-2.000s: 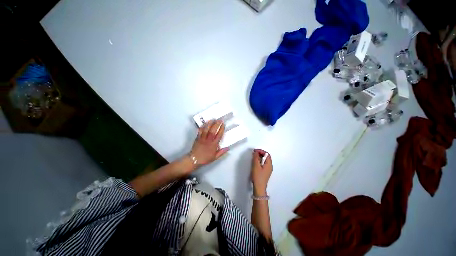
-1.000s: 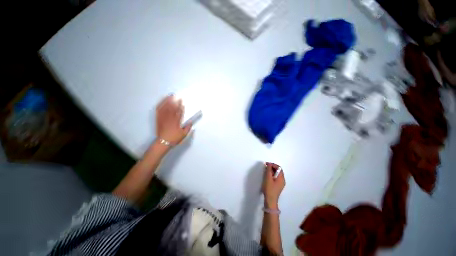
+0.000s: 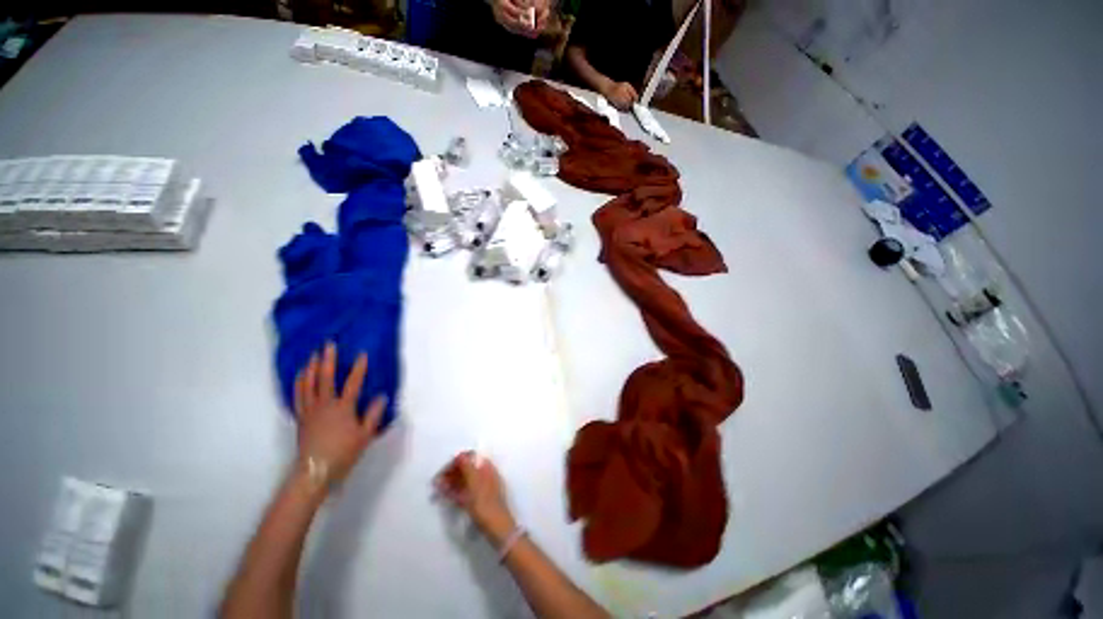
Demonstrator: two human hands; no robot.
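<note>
My left hand (image 3: 333, 417) lies on the lower end of the blue cloth (image 3: 342, 296), its fingers spread. My right hand (image 3: 478, 486) is over the white table, left of the rust cloth (image 3: 659, 466); its fingers are curled and blurred, with a pale spot at the fingertips that I cannot identify. Clear, dark-tipped bottles (image 3: 442, 233) lie in a loose pile between the cloths, with white cartons (image 3: 427, 191) at angles among them. A small group of white cartons (image 3: 91, 538) lies side by side at the lower left.
A stacked carton block (image 3: 91, 194) is at the left, and a carton row (image 3: 363, 57) is at the far edge. Another person's hands (image 3: 523, 15) show at the top. A small dark object (image 3: 913, 382) lies near the right table edge (image 3: 968, 453).
The view has swung towards the right and far side of the table. My left hand has moved off the cartons, across the table, onto the blue cloth. My right hand stays curled.
</note>
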